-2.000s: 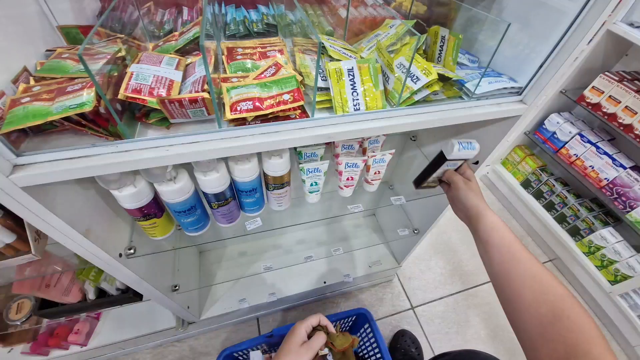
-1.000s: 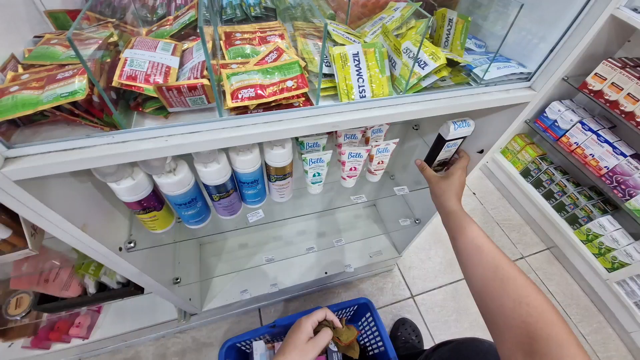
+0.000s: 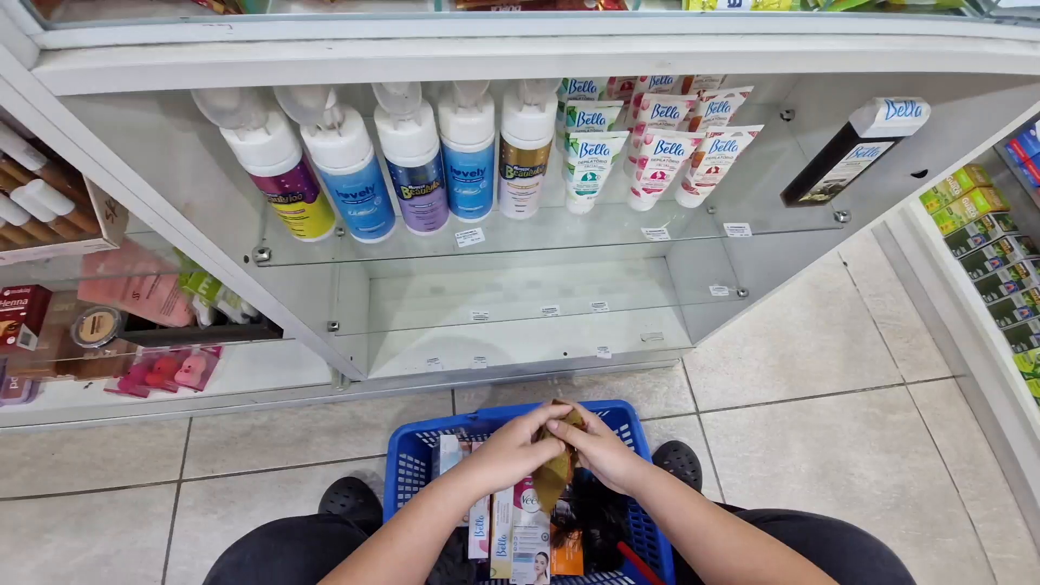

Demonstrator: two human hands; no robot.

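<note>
My left hand (image 3: 520, 451) and my right hand (image 3: 597, 447) come together above a blue plastic basket (image 3: 398, 471), both gripping a brownish-gold cloth or soft packet (image 3: 555, 475); its exact kind cannot be told. Beneath them the basket holds several cartons, among them a white Veet box (image 3: 532, 528), and dark items. A dark Bella box with a white top (image 3: 857, 150) stands at the right end of the upper glass shelf. To its left are Bella depilatory cream tubes (image 3: 662, 162) and several pump bottles with clear caps (image 3: 414, 162).
The glass shelf edge (image 3: 561, 244) runs across in front of me, with price tags. Cosmetics fill a shelf unit at left (image 3: 154, 280). Boxes line another shelf at right (image 3: 999, 260). My black clogs (image 3: 351, 500) flank the basket on the tiled floor (image 3: 796, 431).
My right hand has let go of the dark Bella box, which it held at the shelf's right side, and has come down to the cloth or packet beside my left hand. The view has shifted lower.
</note>
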